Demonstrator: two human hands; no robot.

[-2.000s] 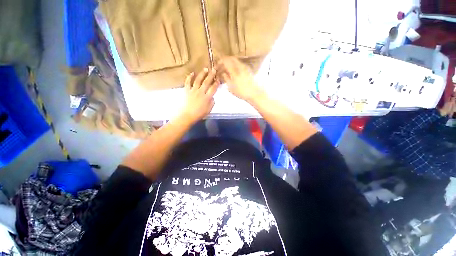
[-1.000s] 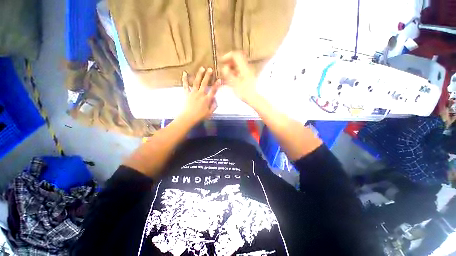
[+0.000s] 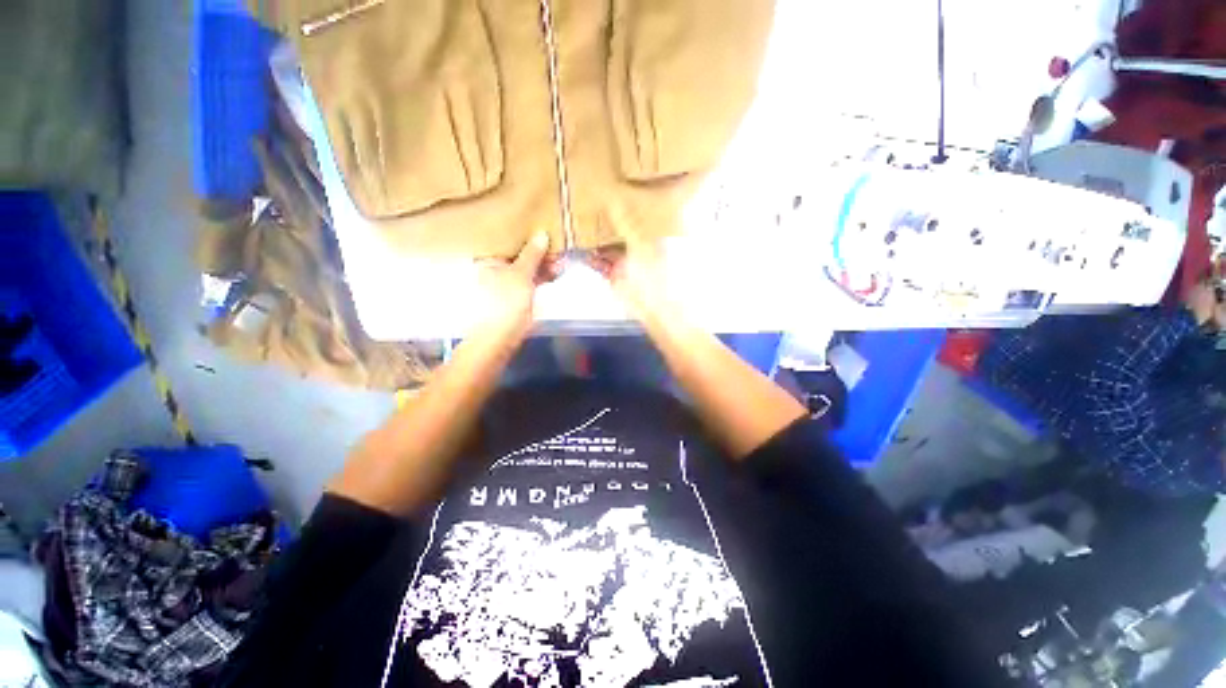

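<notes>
A tan jacket [image 3: 417, 121] lies front up on the white sewing table [image 3: 403, 289], its upper part cut off by the top edge. Its front zipper [image 3: 559, 135] runs down the middle to the bottom hem. My left hand [image 3: 522, 273] holds the hem just left of the zipper's end, thumb on top. My right hand [image 3: 629, 273] holds the hem just right of it. Both hands are partly washed out by glare, and the fingers under the hem are hidden.
A white sewing machine [image 3: 995, 235] stands at the right, with a red-looped tool [image 3: 861, 285] by it. Tan garments [image 3: 289, 269] hang at the table's left. Blue bins [image 3: 61, 323], plaid cloth [image 3: 135, 578] and dark garments lie around. A person's hand shows at the far right edge.
The jacket has shifted toward me, and a pocket zip now shows at upper left. Both hands moved from on top of the cloth to gripping the hem beside the zipper.
</notes>
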